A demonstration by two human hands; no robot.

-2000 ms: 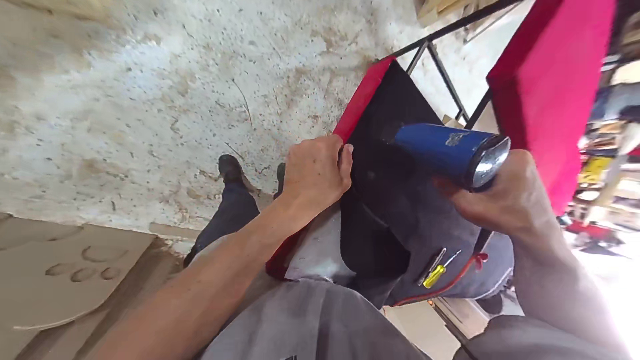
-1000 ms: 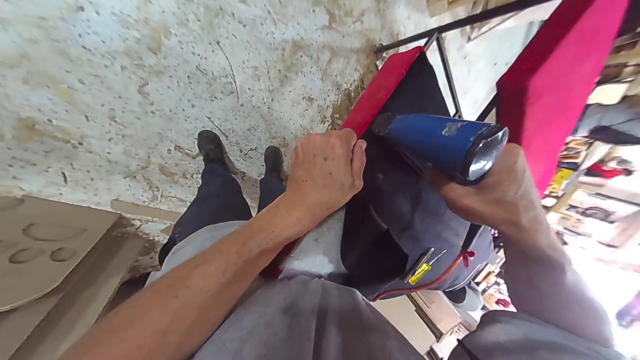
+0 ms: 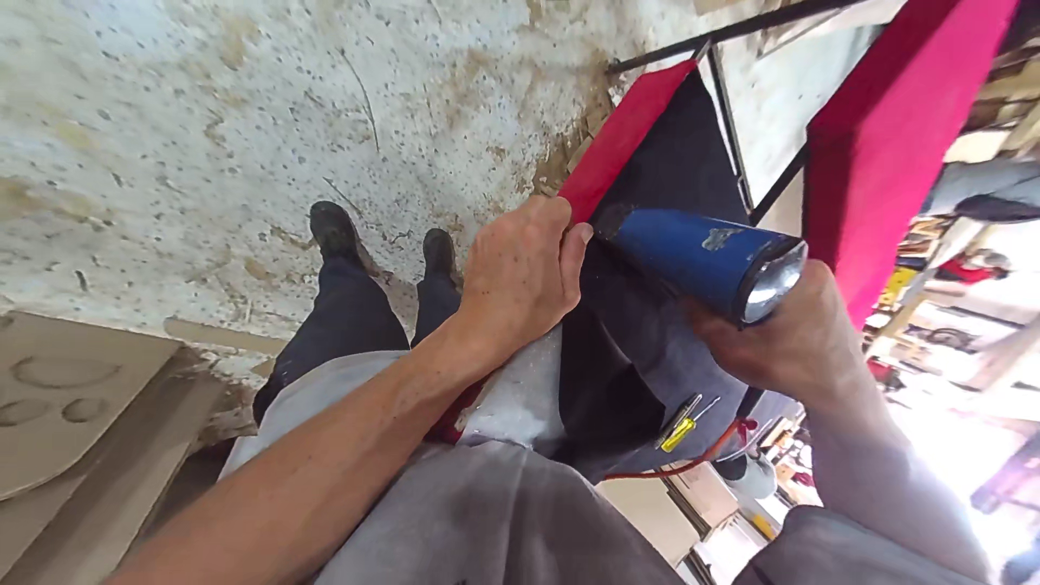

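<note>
My left hand (image 3: 524, 272) grips the edge of a red and black fabric-covered panel (image 3: 626, 138), its thumb toward the black side. My right hand (image 3: 772, 333) is closed round the handle of a blue heat gun (image 3: 691, 248), whose dark nozzle points at the panel close beside my left fingers. A pale grey piece of material (image 3: 520, 398) lies below my left wrist. A screwdriver with a yellow handle (image 3: 678, 435) and another slim tool rest on the dark fabric below the heat gun. A red-orange cord (image 3: 691, 467) runs past them.
A large red fabric-covered piece (image 3: 894, 154) stands at the right by a black metal frame (image 3: 731, 32). Brown cardboard sheets (image 3: 73, 398) lie at the lower left. Cluttered shelves (image 3: 951, 284) stand far right. The floor (image 3: 244, 122) is pale and stained.
The view has shifted, and more of both dark shoes and trouser legs shows than two seconds ago. Both hands keep their holds; the heat gun's nozzle is now nearer my left hand.
</note>
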